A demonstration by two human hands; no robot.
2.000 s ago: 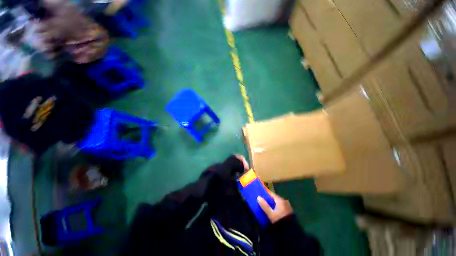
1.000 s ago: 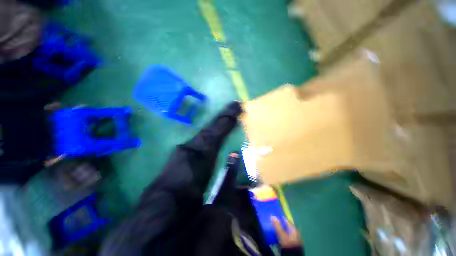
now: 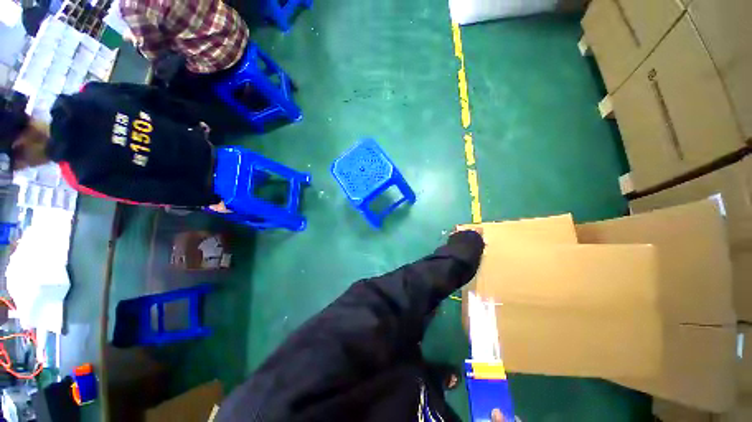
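Observation:
A brown carton (image 3: 577, 309) stands out before me at the right, its flaps toward the right side. My left arm reaches across to the carton's upper left corner. My left hand (image 3: 468, 228) is almost wholly hidden by the black sleeve; only a bit of skin shows at the edge. My right hand (image 3: 497, 415), cut off by the bottom edge, holds the blue tape gun (image 3: 490, 397) with its orange-yellow end against the carton's lower left edge. Shiny clear tape (image 3: 485, 328) shows along that left edge above the tape gun.
Large stacked cartons (image 3: 660, 107) stand at the right. A blue stool (image 3: 363, 171) stands on the green floor left of the yellow line. Two people sit on blue stools at the workbench (image 3: 91, 288) on the left. A white bundle (image 3: 503, 8) lies at the top.
The view has shifted and sharpened. From beside the tape gun two seconds ago, my left hand has moved up to the carton's corner. The tape gun now touches the carton's left edge.

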